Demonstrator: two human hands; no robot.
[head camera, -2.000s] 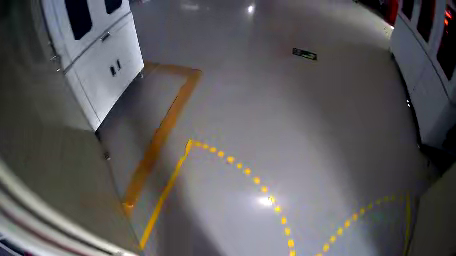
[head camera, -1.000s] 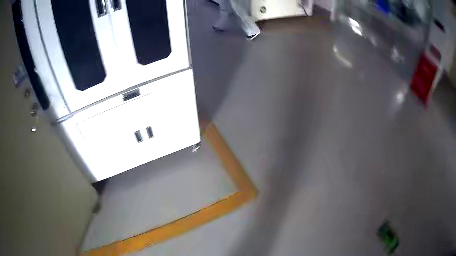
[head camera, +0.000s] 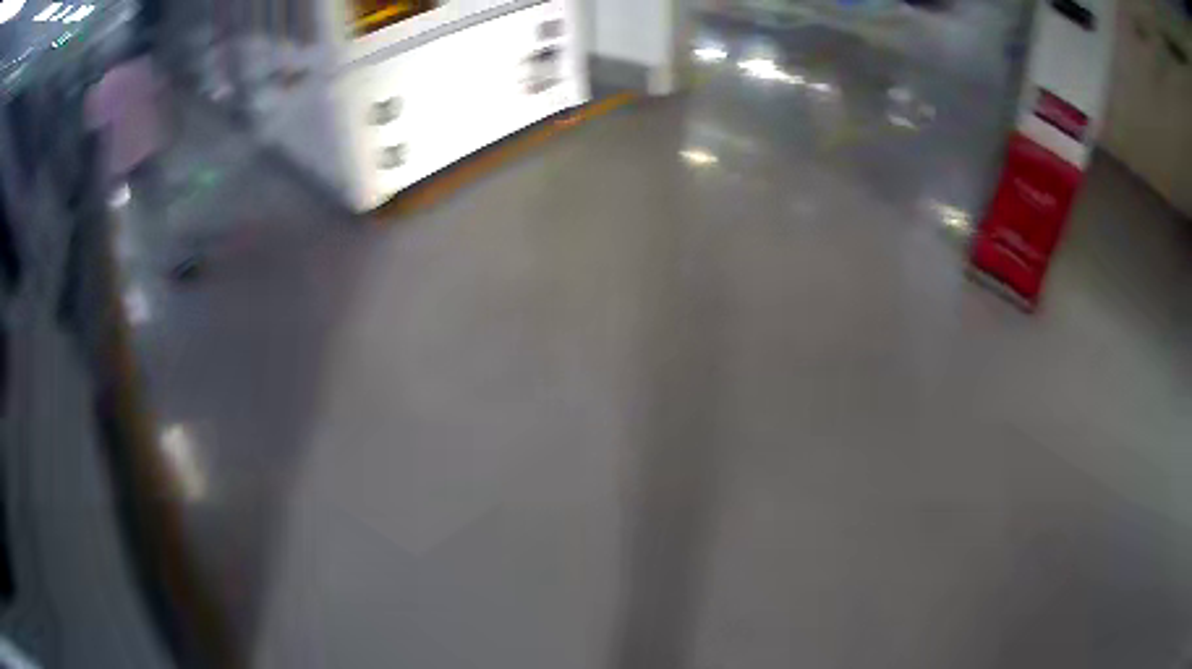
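Observation:
Neither of my hands is in the picture. Nearest in front of me is the glossy grey floor (head camera: 523, 431), blurred, with darker shadow bands across it. A red box (head camera: 1029, 222), likely a fire equipment box, stands on the floor at the upper right against a white panel. A bright white machine cabinet (head camera: 471, 98) with dark handles stands at the upper left of centre, with orange tape along its base.
A blurred orange tape line (head camera: 144, 484) runs down the left side beside dark shapes. A blurred person in a pink top (head camera: 127, 115) is at the far upper left. A pale cabinet or wall (head camera: 1157, 105) stands at the upper right edge.
The view has moved forward and turned. The near white cabinet with dark windows and the green floor sign have left the picture. The red box is nearer and further left.

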